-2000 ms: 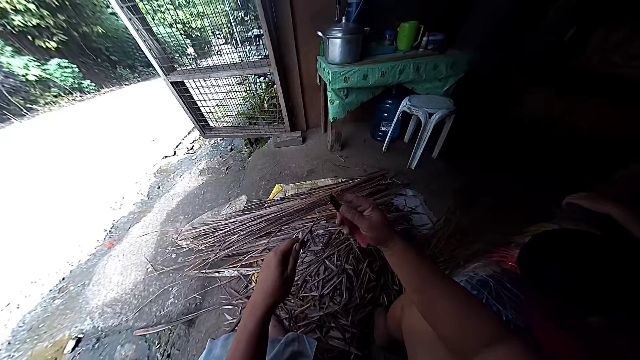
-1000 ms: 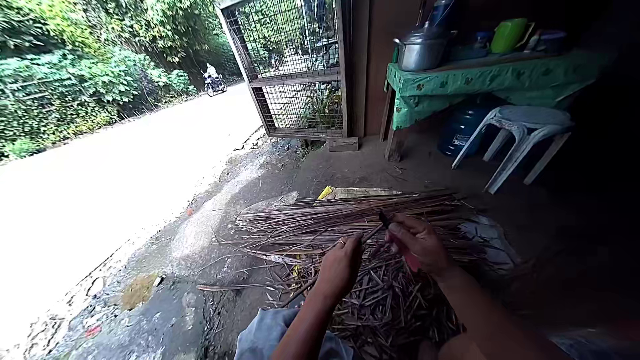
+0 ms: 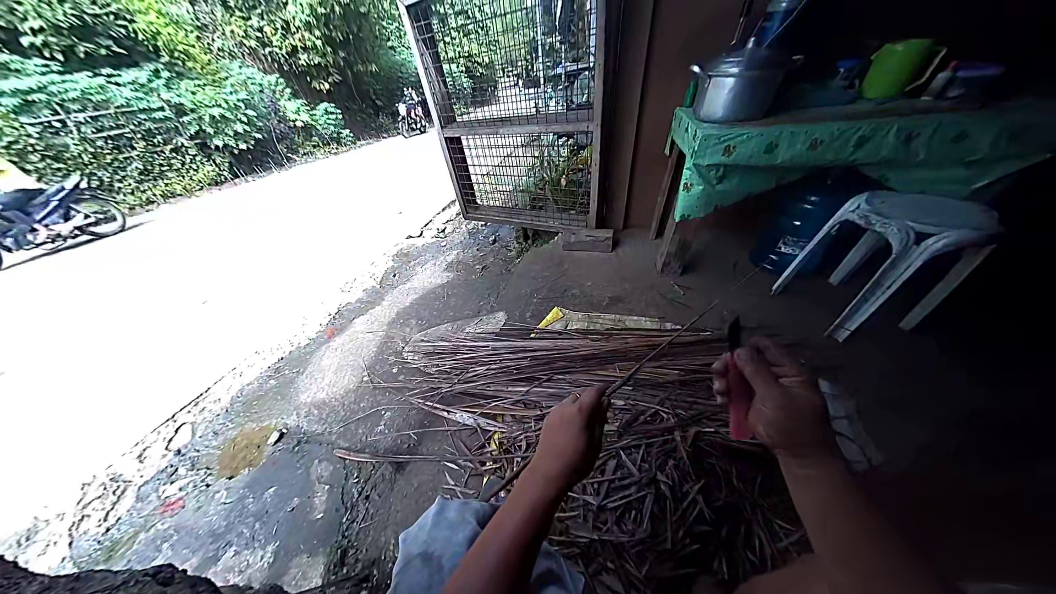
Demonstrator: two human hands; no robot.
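Note:
My left hand (image 3: pixel 573 433) is closed around a thin dried stalk (image 3: pixel 660 351), which slants up and right past its fingers. To its right, my right hand (image 3: pixel 775 392) grips the red handle of a knife (image 3: pixel 740 404), its short dark blade upright. The blade stands close to the stalk; whether they touch is not plain. Beneath both hands lies a heap of short dried strips (image 3: pixel 652 503). Behind it, a bundle of long dried stalks (image 3: pixel 528 359) is spread across the ground.
A cloth-covered table (image 3: pixel 742 153) holds a metal pot (image 3: pixel 738 87) and a green pitcher (image 3: pixel 898 68). A white plastic stool (image 3: pixel 916 216) and a blue water jug (image 3: pixel 804 223) stand by it. A mesh gate (image 3: pixel 524 124) borders the road, where a motorcycle (image 3: pixel 58 216) passes.
My hands have moved apart, and the stalk now shows between them. The view has swung left. A motorcycle has come into view at the left edge.

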